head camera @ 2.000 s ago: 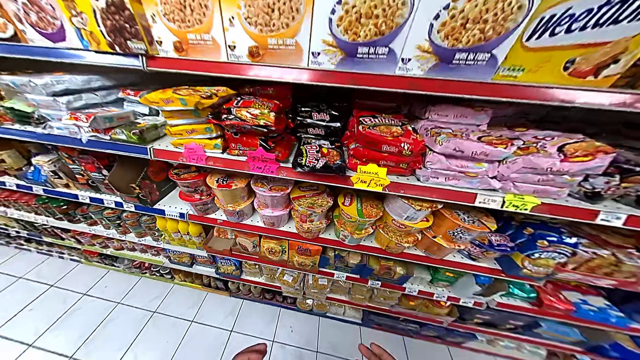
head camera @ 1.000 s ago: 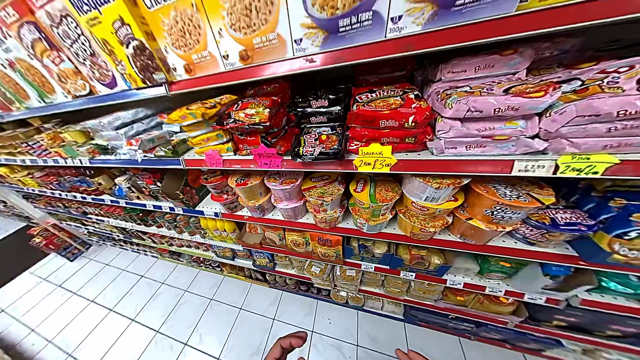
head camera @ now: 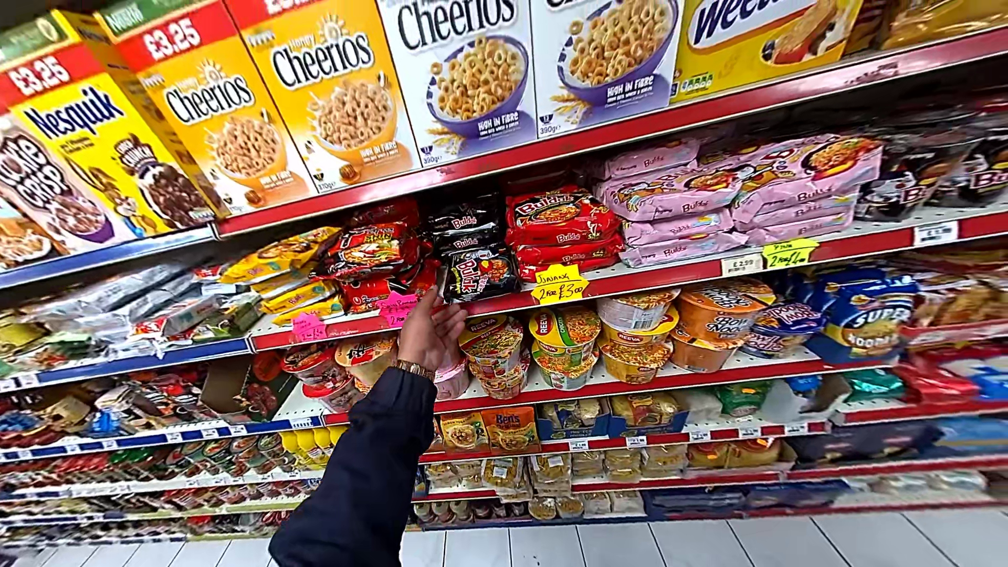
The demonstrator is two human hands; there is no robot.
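Observation:
My left hand [head camera: 433, 329], in a dark sleeve with a metal band at the wrist, reaches up to the red shelf edge. Its fingers are apart and hold nothing; the thumb is beside the lower left corner of a black Buldak noodle packet [head camera: 479, 274]. Whether it touches the packet, I cannot tell. Left of the hand lie red and black noodle packets [head camera: 370, 250], with a pink price tag [head camera: 396, 308] below. Red Buldak packets [head camera: 563, 220] are stacked to the right, above a yellow star-shaped price tag [head camera: 560, 284]. My right hand is out of view.
Cereal boxes [head camera: 331, 87] stand on the shelf above. Pink Buldak packets [head camera: 669, 193] lie further right. Below the hand, noodle cups [head camera: 564, 339] and bowls [head camera: 713, 315] fill a shelf, with food pouches [head camera: 512, 429] lower down. White floor tiles [head camera: 614, 543] show at the bottom.
My left hand has gone from the bottom edge of the view up to the shelf by the black packets. My right hand has left the view. The view has shifted closer to the shelves.

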